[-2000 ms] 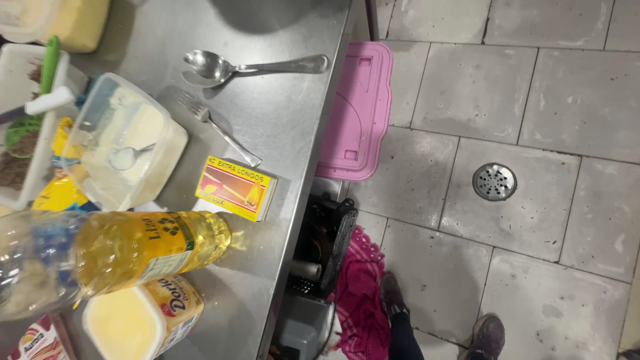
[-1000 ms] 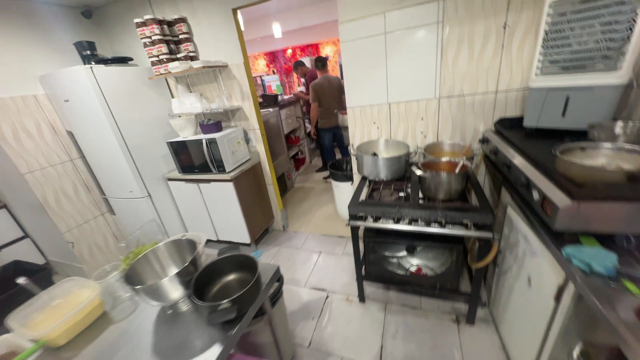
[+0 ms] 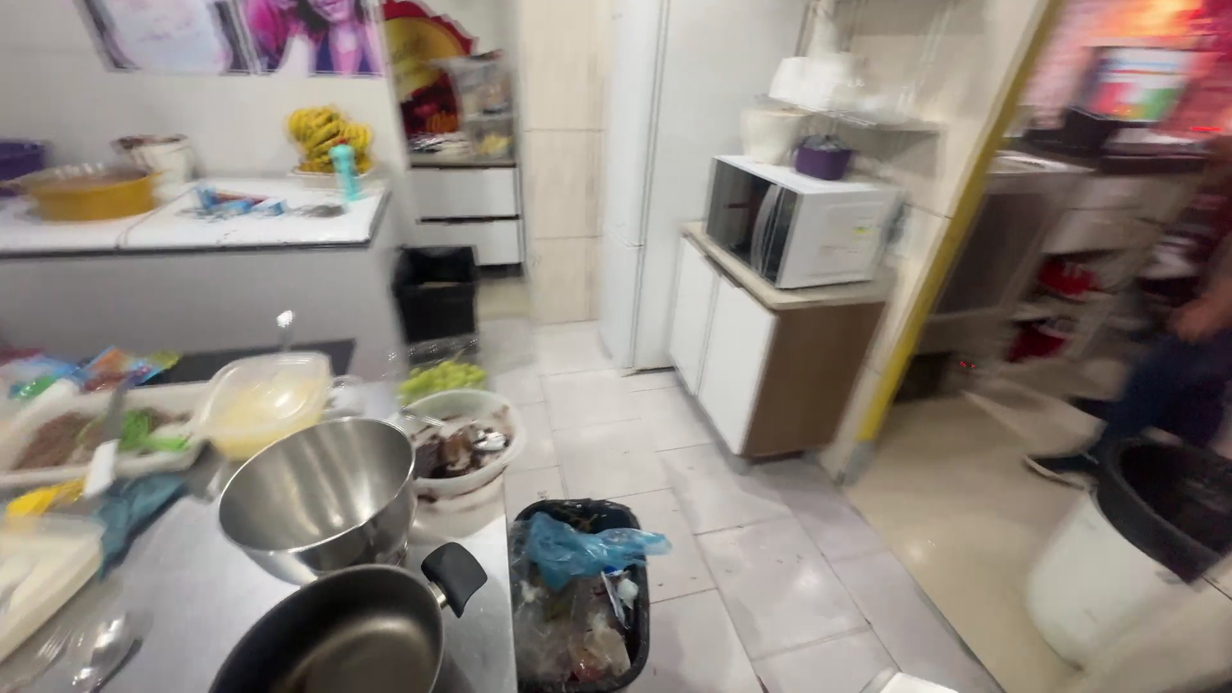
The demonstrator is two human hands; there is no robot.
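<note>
Neither of my hands shows in the current view. A steel mixing bowl (image 3: pixel 322 491) stands on the metal table (image 3: pixel 173 568), touching or close to a dark frying pan (image 3: pixel 337 640) with a black handle. Right of the bowl is a white tub (image 3: pixel 462 443) with chocolate-smeared contents, with green grapes (image 3: pixel 443 379) behind it. A plastic container of something pale yellow (image 3: pixel 265 399) sits behind the bowl. At the left, a white tray (image 3: pixel 106 433) holds brown crumbs or sprinkles and green items. A blurred spoon (image 3: pixel 106 650) lies at the near left.
An open bin (image 3: pixel 577 606) with a blue plastic bag stands beside the table's right edge. A microwave (image 3: pixel 804 221) sits on a cabinet (image 3: pixel 751 356) beside the doorway. A white barrel (image 3: pixel 1107 568) with a black rim and a person's legs (image 3: pixel 1145 395) are at the right. A black bin (image 3: pixel 436 294) stands further back.
The view has swung widely, from the tabletop and floor to the stove and doorway, then left toward the microwave and table. No hand shows in any frame.
</note>
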